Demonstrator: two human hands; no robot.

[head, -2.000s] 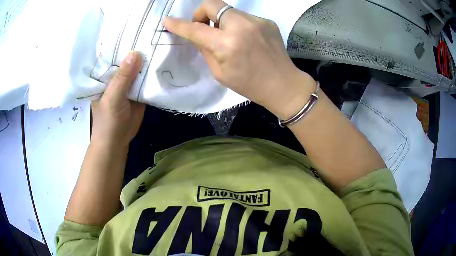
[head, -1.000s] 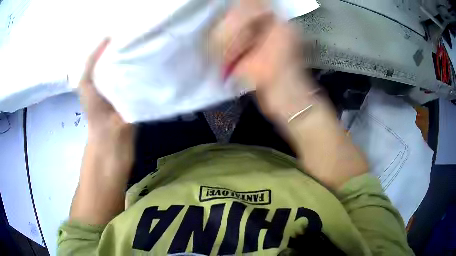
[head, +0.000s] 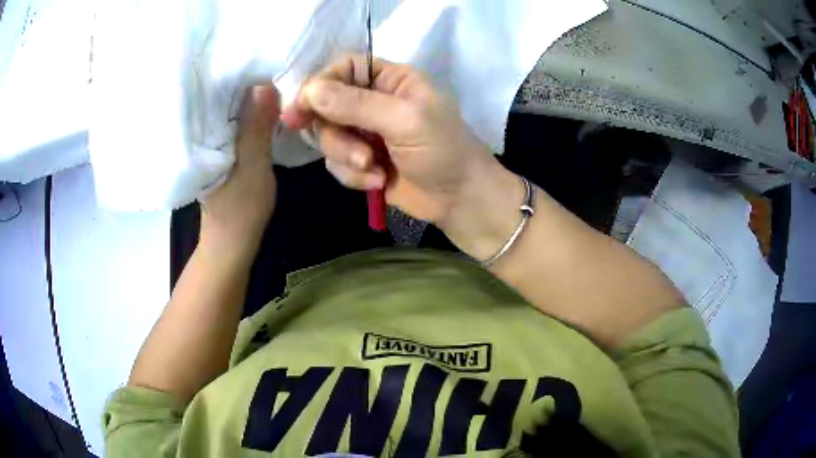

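Note:
The white garment panel point(head: 143, 107) is bunched up and hangs over the table's front edge. My left hand point(head: 246, 161) grips its gathered cloth, with the thumb up near the fold. My right hand point(head: 403, 130) holds a seam ripper or awl point(head: 378, 210) in its fist, the red handle pointing down towards my lap and the thin dark shaft pointing up. My right thumb and index finger pinch a small corner of the white cloth beside the left thumb. The shaft's tip is cut off by the top edge. Only faint dark stitch lines show on the folded cloth.
The pale machine table point(head: 617, 76) curves along the upper right. A spare white panel point(head: 693, 241) with double stitched lines lies at right. Red-handled snips or scissors point(head: 798, 121) are at the far right edge. More white pieces point(head: 107, 295) lie at left.
The panel was spread with its stitch lines showing, then turned over, and is now bunched. My right hand has moved down and left to pinch the cloth beside my left hand; the red handle now shows clearly.

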